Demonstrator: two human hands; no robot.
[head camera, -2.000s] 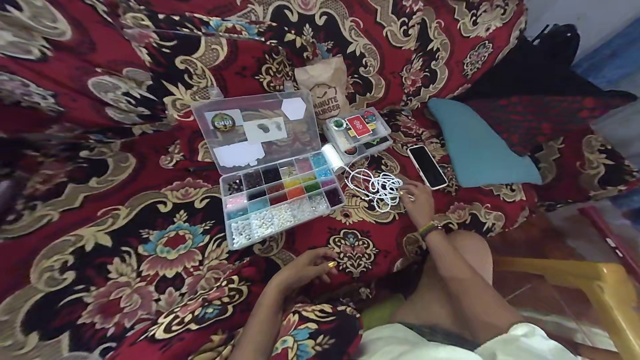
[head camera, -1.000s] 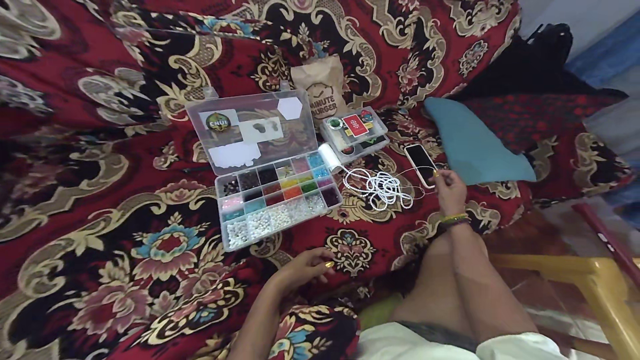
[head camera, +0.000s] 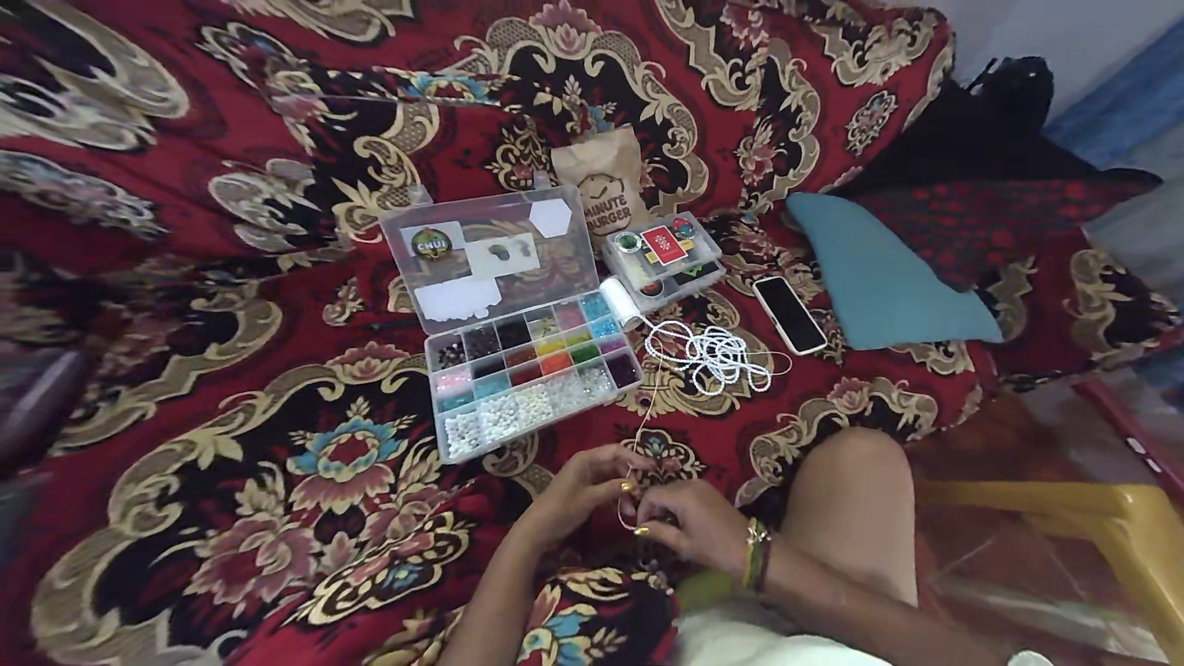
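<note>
My left hand (head camera: 592, 486) and my right hand (head camera: 684, 523) are close together near my lap, a thin pale string (head camera: 649, 416) pinched between the fingers of each. That string runs up toward a white thread spool (head camera: 620, 303) leaning at the right side of an open clear plastic bead organizer (head camera: 532, 430). Its compartments hold white, black, red, orange, green, blue and pink beads. To the right of the spool lies a loose tangle of white beaded strand (head camera: 717, 356), with a thin end curling out at its right.
Behind stands a brown paper bag (head camera: 601, 176). A smaller clear plastic case (head camera: 661, 259) with a red card on it sits beside the organizer. Farther right are a smartphone (head camera: 789, 314) and a teal cushion (head camera: 888, 277) on the patterned sofa cover. A yellow chair (head camera: 1045, 504) stands at the right.
My right hand has come from near the smartphone down and left to my left hand. The thin string now reaches to both hands. My left hand has moved slightly right.
</note>
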